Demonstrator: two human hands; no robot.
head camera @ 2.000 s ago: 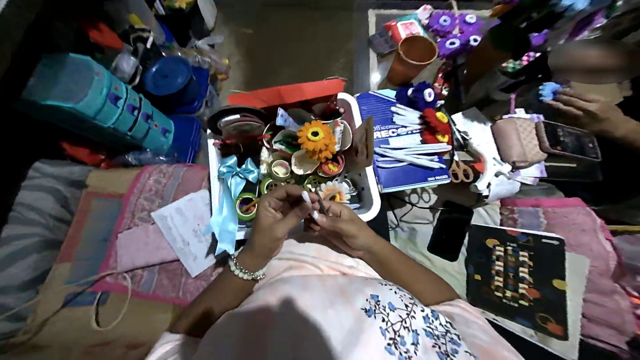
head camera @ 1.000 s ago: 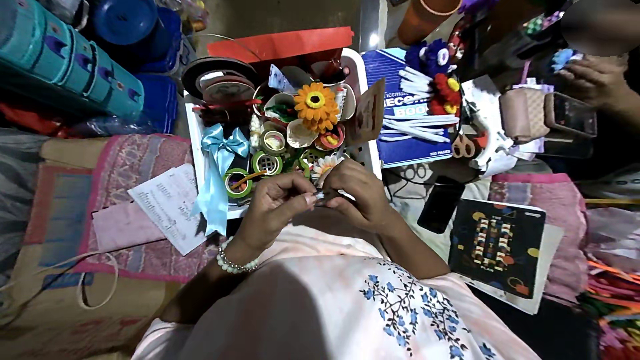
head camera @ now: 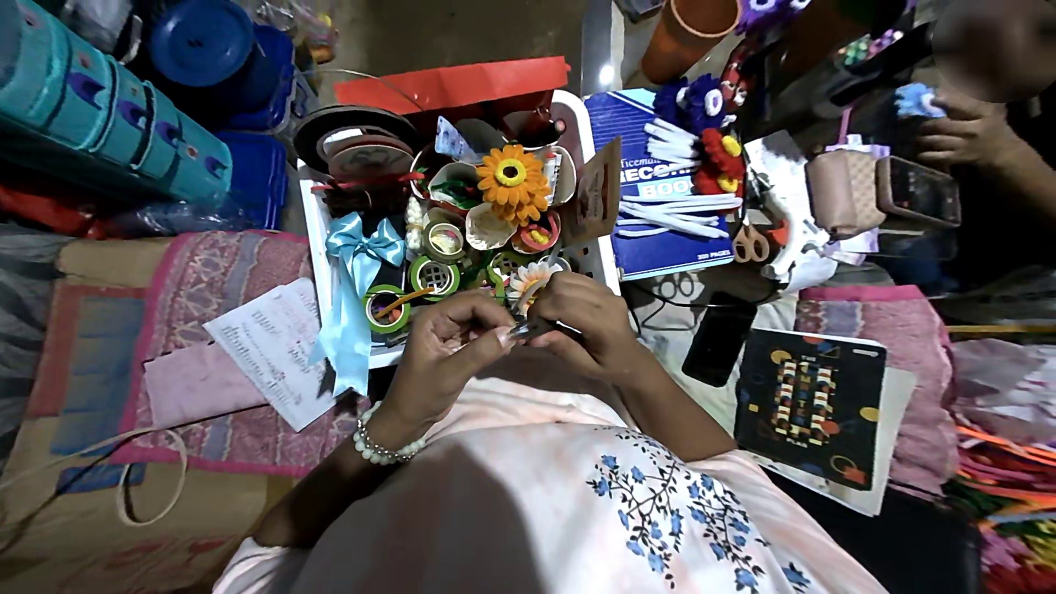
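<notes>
My left hand (head camera: 454, 355) and my right hand (head camera: 586, 326) meet over the near edge of a white plastic basket (head camera: 606, 239). Between their fingertips is a small, shiny metallic piece (head camera: 520, 330), too small to name. A white and peach artificial flower (head camera: 530, 285) is just beyond my fingers. Inside the basket are rolls of green tape (head camera: 435, 277), an orange artificial flower (head camera: 513, 183) and ribbon spools (head camera: 369, 153). A light blue satin bow (head camera: 360, 247) hangs over its left side. My left wrist wears a bead bracelet.
Right of the basket, a blue record book (head camera: 672, 256) bears white pipe cleaners (head camera: 676, 214). Scissors (head camera: 751, 244), a phone (head camera: 719, 338) and a black-covered notebook (head camera: 813, 408) lie farther right. A co-worker's hand (head camera: 965, 128) holds a blue fuzzy piece. Written paper (head camera: 276, 351) lies left; teal drawers (head camera: 107, 99) stand upper left.
My fingers have shifted around the small piece, and both hands remain together at the basket's near edge. The view has moved somewhat closer.
</notes>
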